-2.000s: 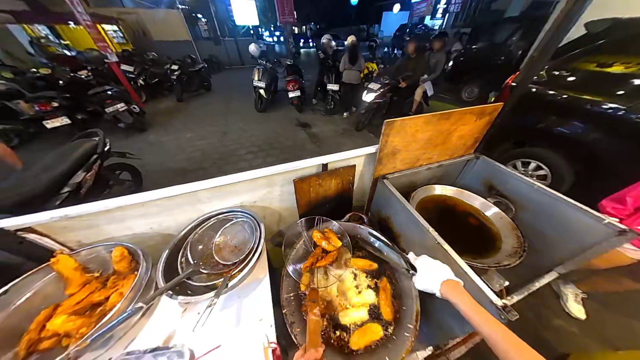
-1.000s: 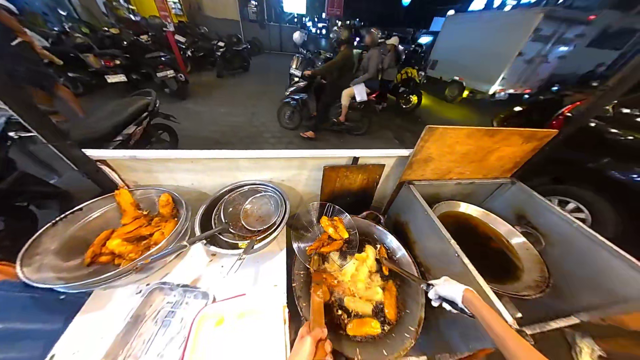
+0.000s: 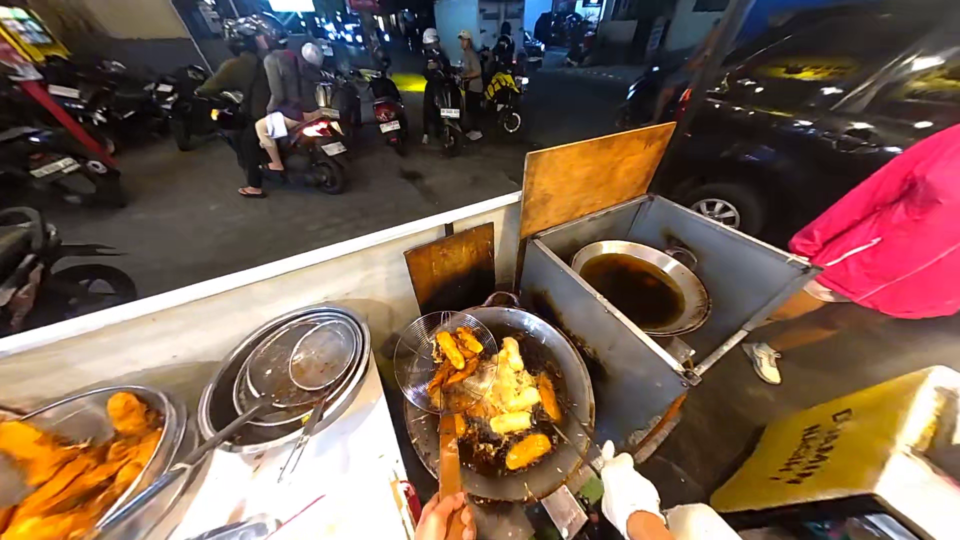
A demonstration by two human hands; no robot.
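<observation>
My left hand (image 3: 444,517) grips the wooden handle (image 3: 451,465) of a wire skimmer (image 3: 445,363), which holds several browned fritters over the left side of a large wok (image 3: 566,360). My right hand (image 3: 628,487), in a white glove, is at the wok's lower right edge, closed on the end of a thin metal utensil (image 3: 574,442) that reaches into the wok. Pale and golden battered pieces (image 3: 511,422) fry in the bubbling dark oil. The utensil's tip is hard to make out.
A metal bowl of fried food (image 3: 176,427) and nested basins with strainers (image 3: 217,382) stand left. On the right are a second wok of oil (image 3: 701,300) in a metal enclosure (image 3: 757,255), a yellow box (image 3: 817,442) and a person in a red top (image 3: 892,232). Motorbikes stand beyond the low wall (image 3: 285,281).
The view has swung to the right since one second ago. My left hand still has the skimmer over the wok. A motorbike with riders has moved left along the street.
</observation>
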